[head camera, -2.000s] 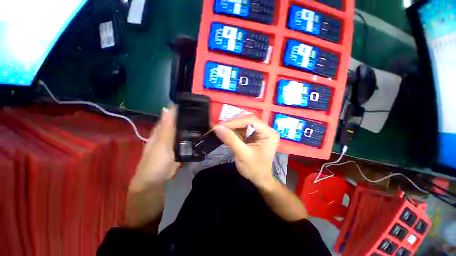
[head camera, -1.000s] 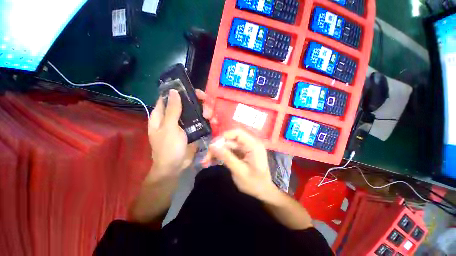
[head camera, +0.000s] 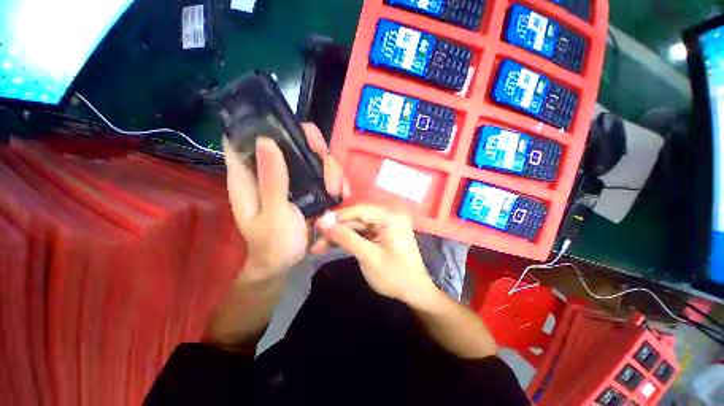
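Note:
My left hand (head camera: 274, 202) holds a black phone (head camera: 278, 135) tilted, beside the red-orange tray (head camera: 456, 170). The phone is blurred. My right hand (head camera: 381, 246) pinches a small white plug (head camera: 328, 219) at the phone's lower end; whether it is fully in cannot be told. The tray's pockets hold several keypad phones (head camera: 405, 117) face up with blue screens. The lower left pocket holds only a white barcode label (head camera: 402, 181).
A monitor (head camera: 55, 47) is at upper left, another (head camera: 710, 151) at right. Tray stacks stand at left (head camera: 103, 293) and lower right (head camera: 579, 357). A black scanner (head camera: 607, 143) and a pale pad (head camera: 631, 170) lie right of the tray. A red stool (head camera: 516, 309) is below.
The phone has been turned and lifted, and its white label no longer shows. The white plug has come to the phone's lower end. The tray appears further right in view.

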